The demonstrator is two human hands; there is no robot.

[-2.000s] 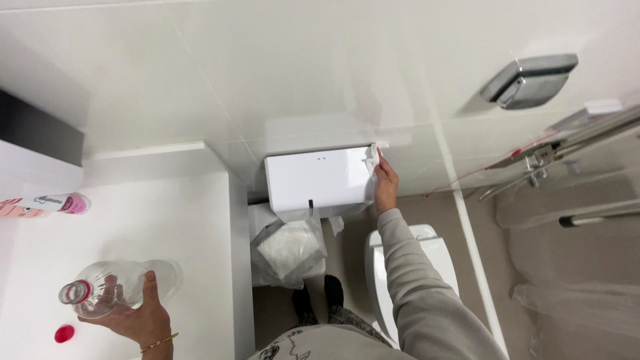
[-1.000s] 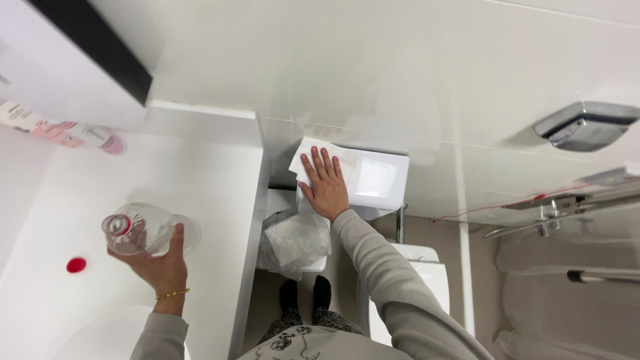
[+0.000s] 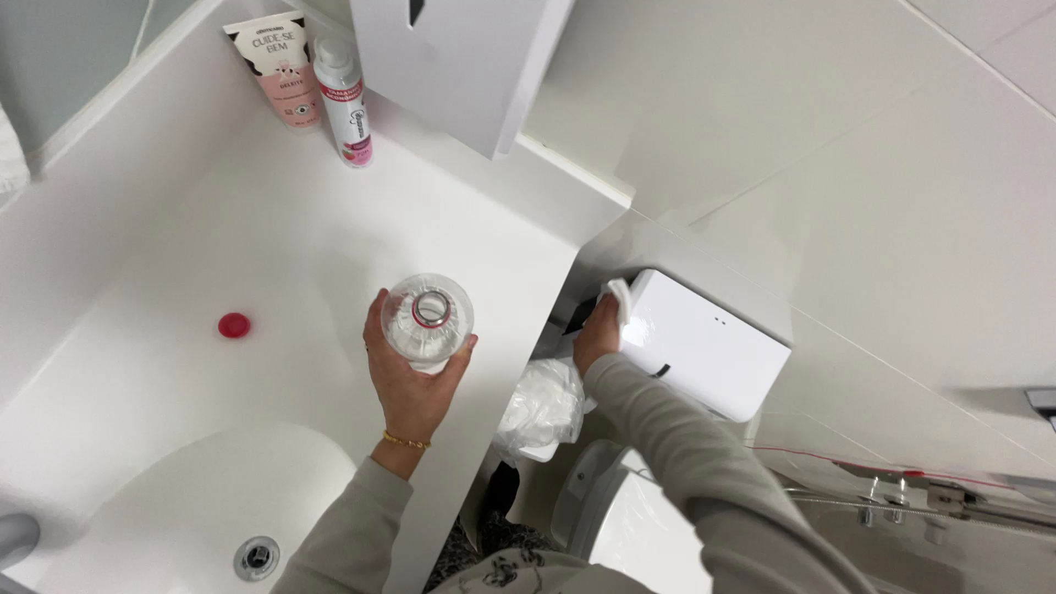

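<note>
My left hand (image 3: 415, 388) is wrapped around a clear plastic bottle (image 3: 429, 346), which stands uncapped on the white counter (image 3: 289, 247). A red bottle cap (image 3: 234, 325) lies on the counter to the left of the bottle. My right hand (image 3: 600, 334) holds a white paper or cloth wipe (image 3: 618, 299) against the left end of a white wall-mounted dispenser (image 3: 709, 338). Part of that hand's fingers is hidden behind the wipe. The dispenser has a small dark slot in its front.
A pink and white tube (image 3: 285, 74) and a white spray can (image 3: 343, 107) stand at the counter's back, near a white wall unit (image 3: 462, 66). A sink basin (image 3: 214, 478) lies at lower left. Below the dispenser are a plastic-lined bin (image 3: 544, 404) and a toilet (image 3: 648, 528).
My right hand has gone from the dispenser's right end, across its top, to its left end with the wipe. My left hand stays on the bottle. The view has turned toward the counter.
</note>
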